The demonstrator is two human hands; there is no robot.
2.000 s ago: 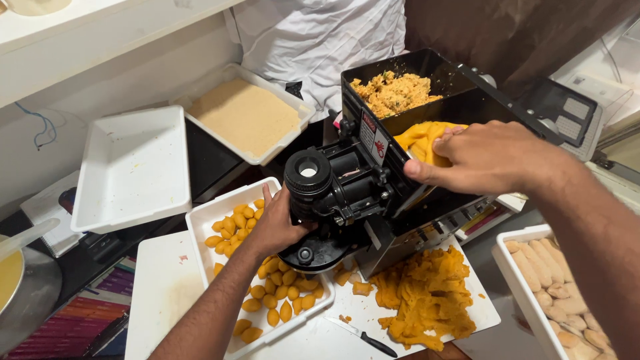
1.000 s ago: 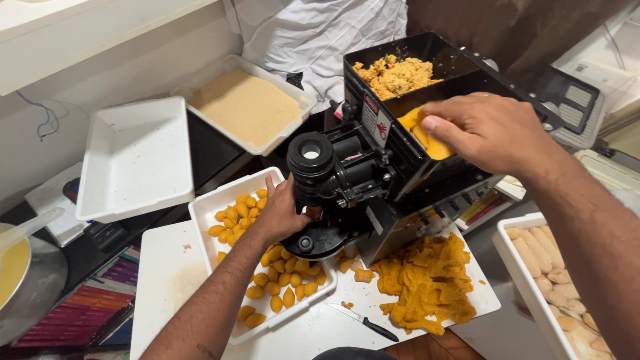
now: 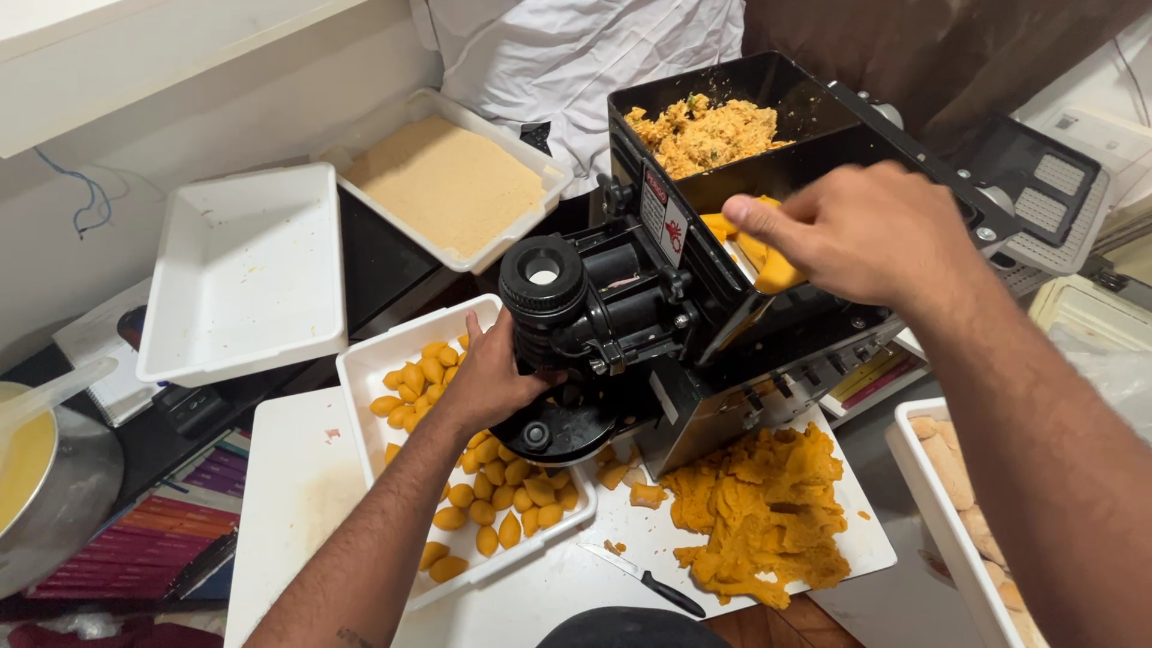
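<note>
A black food-forming machine (image 3: 630,306) stands at the centre, with two open hoppers. Crumbly filling (image 3: 711,135) lies in the rear hopper; orange dough (image 3: 760,252) lies in the front one. My right hand (image 3: 855,234) is over the front hopper, thumb beside the dough; its fingertips are hidden, so a grip cannot be made out. My left hand (image 3: 499,373) reaches beneath the machine's round nozzle, its fingers partly hidden by it. Below that hand, a white tray (image 3: 360,369) holds many orange teardrop-shaped dough pieces (image 3: 486,499). A mound of orange dough (image 3: 765,513) rests on the white board right of the tray.
A black-handled knife (image 3: 670,594) lies on the white board (image 3: 288,504). Behind are a white tray (image 3: 247,270) with a few crumbs and a tray of tan crumbs (image 3: 441,184). A metal pot (image 3: 85,486) is at left, a tray of pale pieces (image 3: 963,504) at right.
My right hand has lifted from low in the front hopper, and more of the dough shows. My left hand stays by the nozzle.
</note>
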